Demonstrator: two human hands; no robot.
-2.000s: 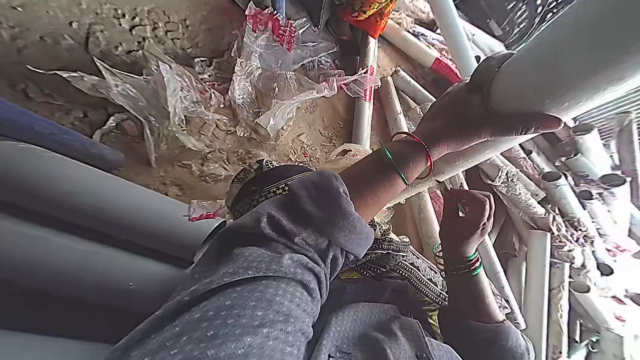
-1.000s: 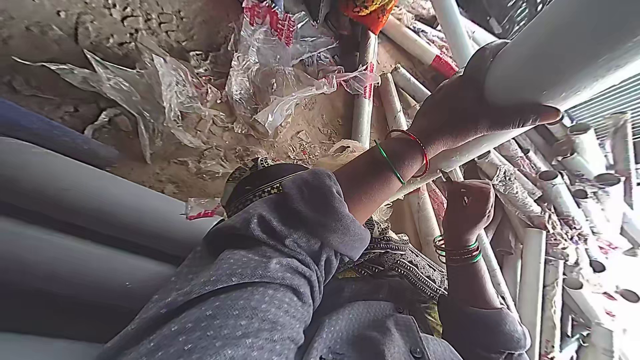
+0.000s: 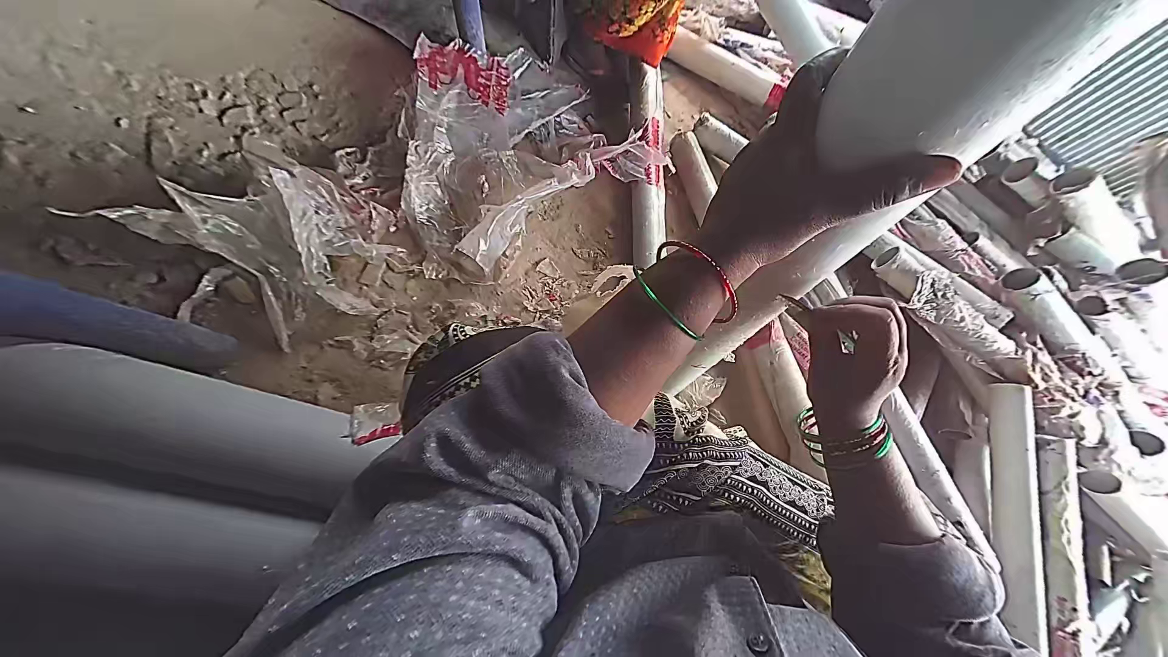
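Note:
A long whitish-grey pipe (image 3: 967, 82) slants from the top right down toward my lap. My left hand (image 3: 794, 173) is wrapped round it, its thumb lying across the pipe and its fingers mostly hidden behind. Just below and right of that hand, my right hand (image 3: 858, 356) is closed in a fist on a thin, dark, pointed tool (image 3: 796, 303), whose tip points at the pipe's lower side; whether it touches cannot be told. A small pale-green fleck shows on the right fist. Bangles circle both wrists.
Many pipes (image 3: 1013, 511) lie heaped on the right, some with torn wrapping. Large grey pipes (image 3: 182, 411) lie at the left beside a blue pipe (image 3: 100, 319). Crumpled clear plastic (image 3: 465, 173) covers part of the dirt floor. Orange patterned cloth (image 3: 634, 27) shows at the top.
My right hand has moved slightly up, closer to the pipe, and the pointed tool's tip shows more plainly. My left hand has stayed on the pipe.

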